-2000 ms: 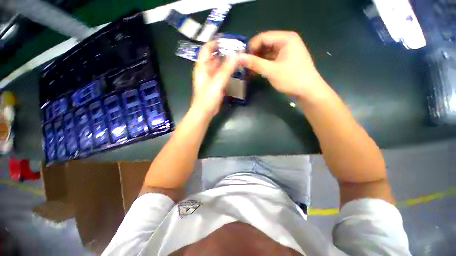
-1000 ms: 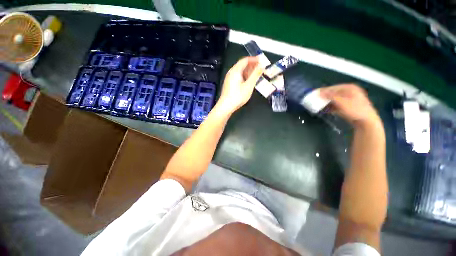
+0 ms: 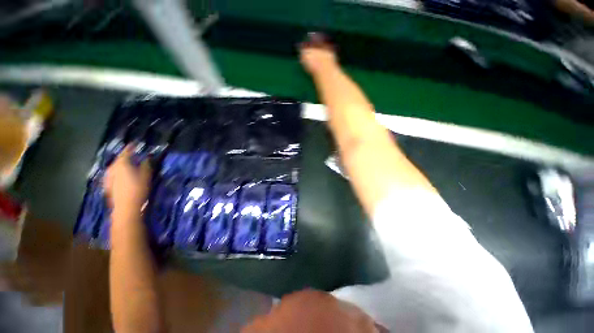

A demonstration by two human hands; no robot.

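The glossy black blister tray [image 3: 260, 107] lies at the left with blue phone housings [image 3: 280, 218] in its lower pockets. My left hand [image 3: 127, 182] is over the tray's left part, at the housings; it is blurred, and its grip cannot be told. My right hand [image 3: 318, 55] is stretched far forward over the green conveyor belt. A small dark patch shows at its fingertips, too blurred to name. A pale piece [image 3: 336, 166] on the bench shows beside my right forearm, which may hide other pieces.
The belt's pale edge rail [image 3: 456, 133] crosses behind the tray. A white-and-dark pile [image 3: 558, 198] and a clear blister tray [image 3: 583, 240] lie at the far right. A cardboard box [image 3: 84, 286] is below left. A fan [image 3: 12, 133] stands far left. Part of another person's arm [image 3: 576, 9] shows top right.
My right hand has moved from the bench, where it held a blue-and-white piece, forward over the belt. My left hand has left the loose boards for the tray. The view has shifted and blurred.
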